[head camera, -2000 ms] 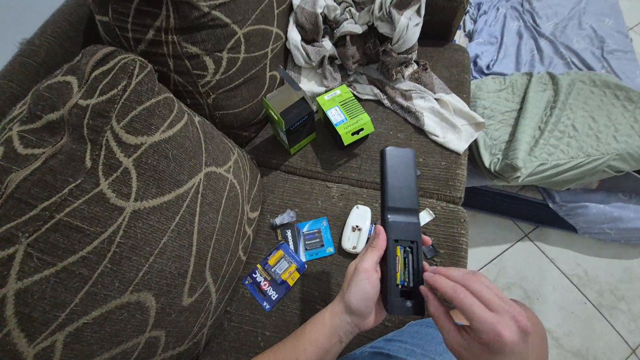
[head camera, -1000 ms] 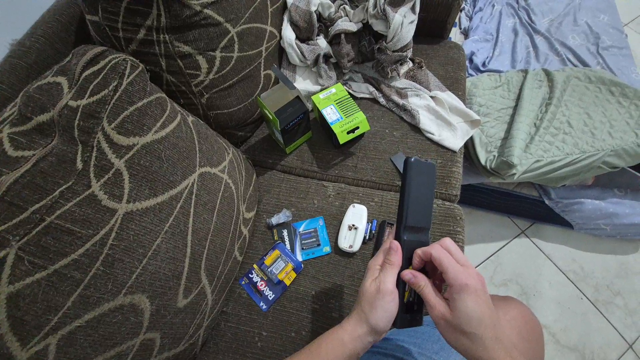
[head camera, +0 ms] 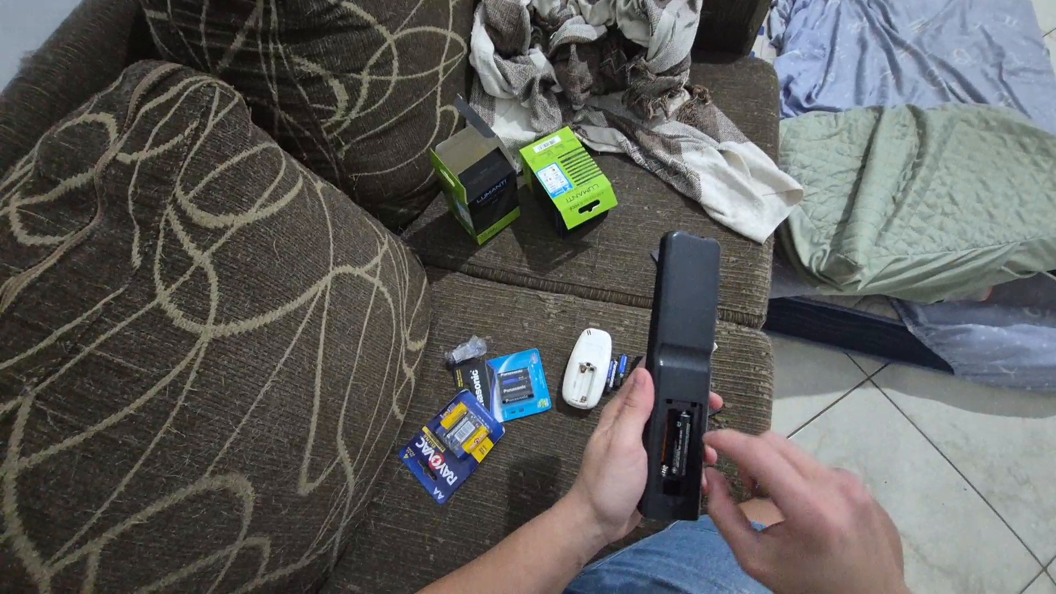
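Observation:
My left hand [head camera: 620, 458] is closed around a black remote control [head camera: 683, 330], which stands nearly upright in view with its back toward me. The battery compartment [head camera: 678, 445] in its lower half has no cover on. A dark battery [head camera: 681, 444] lies along the compartment's right side; its left side is in shadow. My right hand [head camera: 808, 503] is just right of the remote, thumb and index finger apart beside the compartment, with nothing visible between them. Its palm is hidden. Left of the remote, a white remote [head camera: 587, 369] lies with its battery bay exposed, beside small blue batteries [head camera: 615, 371].
On the brown sofa seat lie a Rayovac battery pack [head camera: 452, 445], a Panasonic pack [head camera: 518, 384] and a crumpled clear wrapper [head camera: 467, 351]. Two green-and-black boxes [head camera: 476, 194] [head camera: 569, 177] stand farther back, near a plaid blanket [head camera: 602, 74]. A patterned cushion [head camera: 198, 313] fills the left.
The black remote has turned so its compartment faces me again. The yellow on the batteries seen two seconds ago no longer shows. My right fingers have moved off the compartment to its right.

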